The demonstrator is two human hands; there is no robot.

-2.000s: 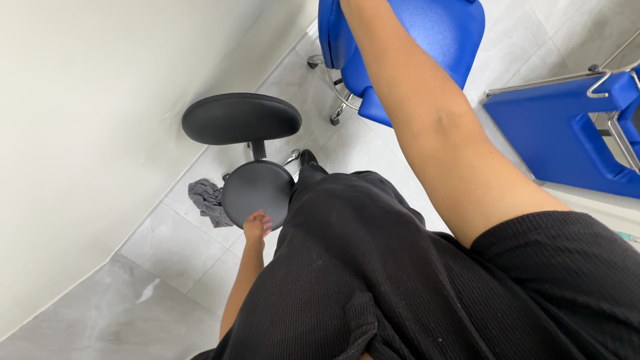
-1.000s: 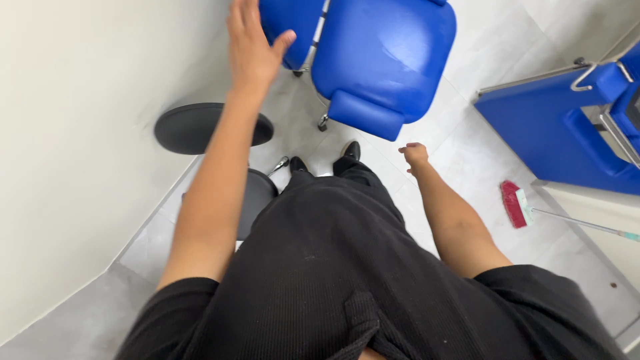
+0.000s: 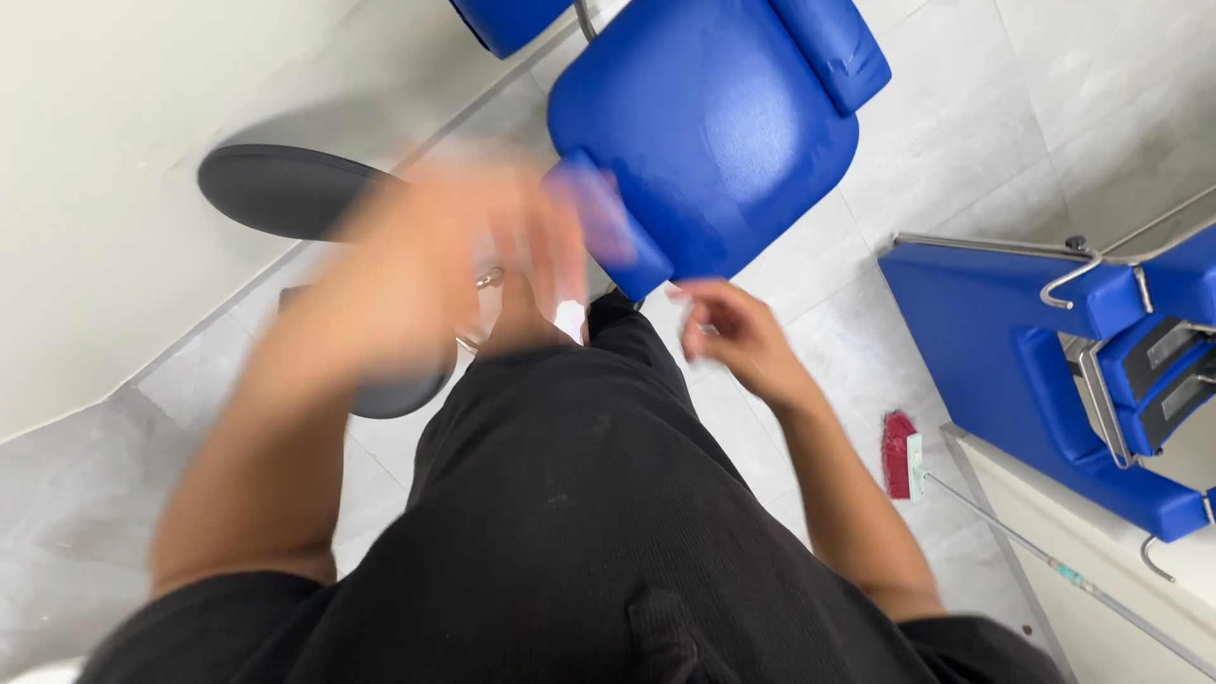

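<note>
My left hand [image 3: 494,228] is strongly blurred in front of the black stool, its fingers near the blue armrest; whether it touches or holds anything cannot be told. My right hand [image 3: 731,332] hangs just below the armrest's end, fingers loosely curled with nothing seen in them. Beyond both hands stands a chair with a blue padded seat [image 3: 703,123] and armrests [image 3: 855,57] at its sides. The black stool's oval backrest [image 3: 285,190] shows at the left, and its round seat [image 3: 404,385] is partly covered by my left arm.
A red-bristled broom [image 3: 898,456] with a long metal handle lies across the lower right. Beside it is a blue padded frame [image 3: 978,332] with metal hooks and bars. A pale wall [image 3: 114,190] bounds the left, with grey tiled floor [image 3: 826,332] between.
The right arm, earlier stretched over the blue chair, has drawn back to my right side. My left hand, by the stool seat two seconds ago, then over the chair's edge, is now nearer my body. The view has shifted.
</note>
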